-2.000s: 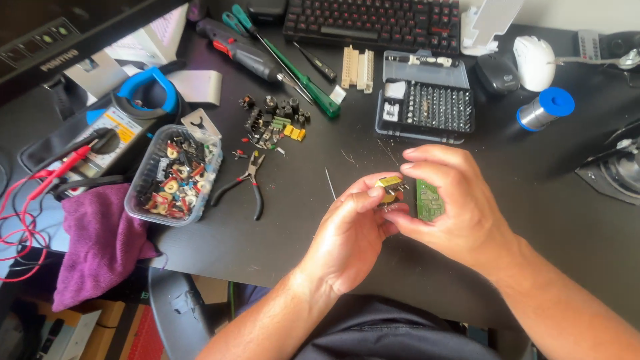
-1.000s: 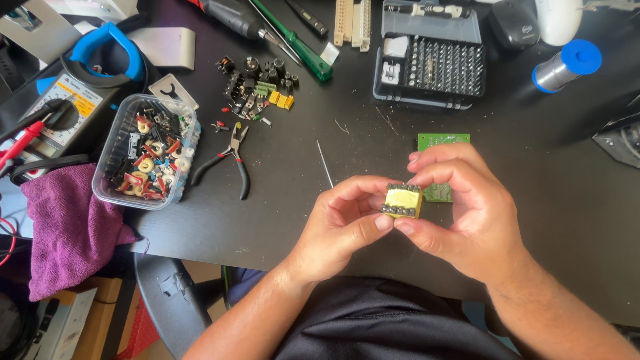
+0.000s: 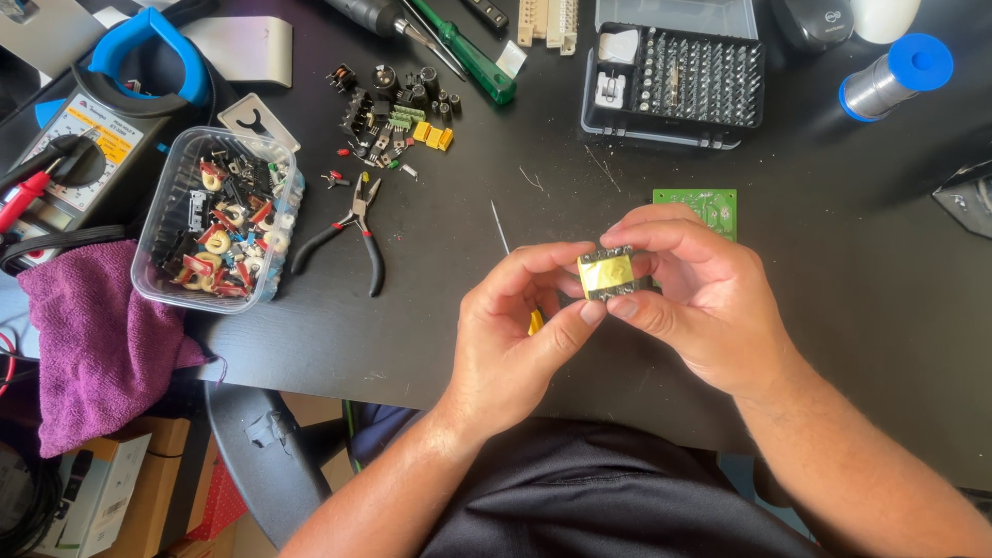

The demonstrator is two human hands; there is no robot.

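Observation:
Between the fingertips of both hands is a small transformer (image 3: 607, 273) wrapped in yellow tape, with dark pins along two sides. My left hand (image 3: 515, 333) grips its left side with thumb and fingers. My right hand (image 3: 701, 298) pinches it from the right. Behind the right hand lies a green circuit board (image 3: 701, 208), partly covered by the fingers. A thin metal shaft (image 3: 500, 226) points up from behind the left hand, and a yellow piece (image 3: 535, 321) shows beneath that hand; whether they join is hidden.
Long-nose pliers (image 3: 359, 221) lie beside a plastic tub (image 3: 291, 225) of electronic parts. Loose components (image 3: 399, 116) are heaped above them. Further around are a screwdriver bit case (image 3: 697, 85), a solder spool (image 3: 891, 77), a green-handled screwdriver (image 3: 480, 66), a clamp meter (image 3: 101, 147) and a purple cloth (image 3: 108, 341).
The transformer has been turned in my fingers since the oldest frame, so its yellow taped face shows more fully. Both hands have stayed on it. The view has shifted downward and closer.

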